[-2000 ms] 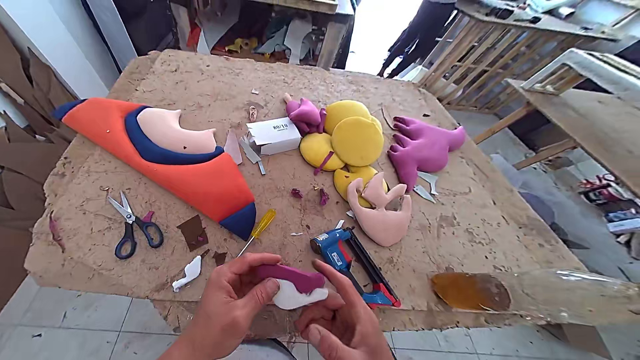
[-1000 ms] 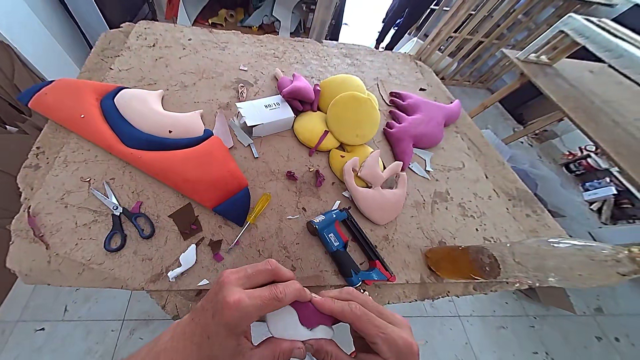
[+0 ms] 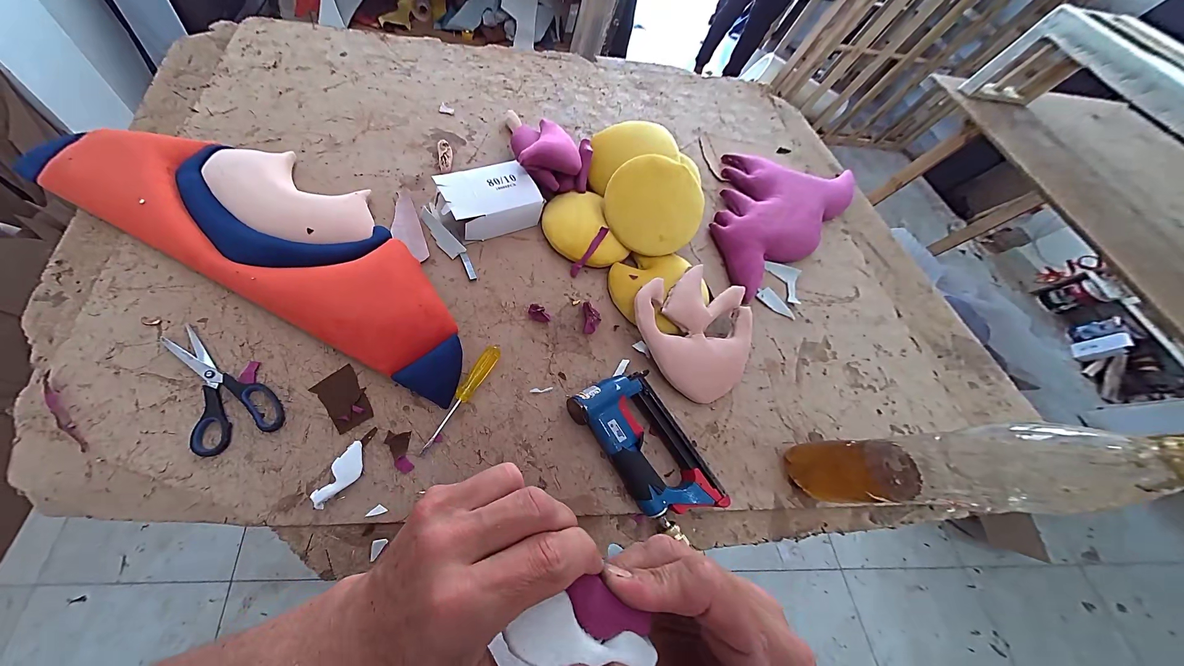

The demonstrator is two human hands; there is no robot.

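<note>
Near the bottom centre, my left hand (image 3: 490,555) and my right hand (image 3: 703,592) both pinch the upper edge of a small padded piece (image 3: 606,610), part magenta and part white. Just beyond my hands lies a blue pneumatic staple gun (image 3: 629,444). A screwdriver with a yellow handle (image 3: 478,373) and scissors with dark handles (image 3: 222,393) rest to the left. Brown scraps (image 3: 342,398) and a white scrap (image 3: 340,474) lie between them. The lower part of the held piece is out of view.
Farther back are an orange and blue padded shape (image 3: 305,296), a white box (image 3: 490,199), yellow padded rounds (image 3: 652,203), a pale pink padded piece (image 3: 698,356) and a magenta one (image 3: 786,217). A bottle with amber liquid (image 3: 980,467) lies at the right edge. A person's legs (image 3: 740,32) show behind.
Both hands have moved together over the padded piece, fingers now gathered at its top edge; two seconds ago it was held up with its magenta strip showing. The things on the table have stayed put.
</note>
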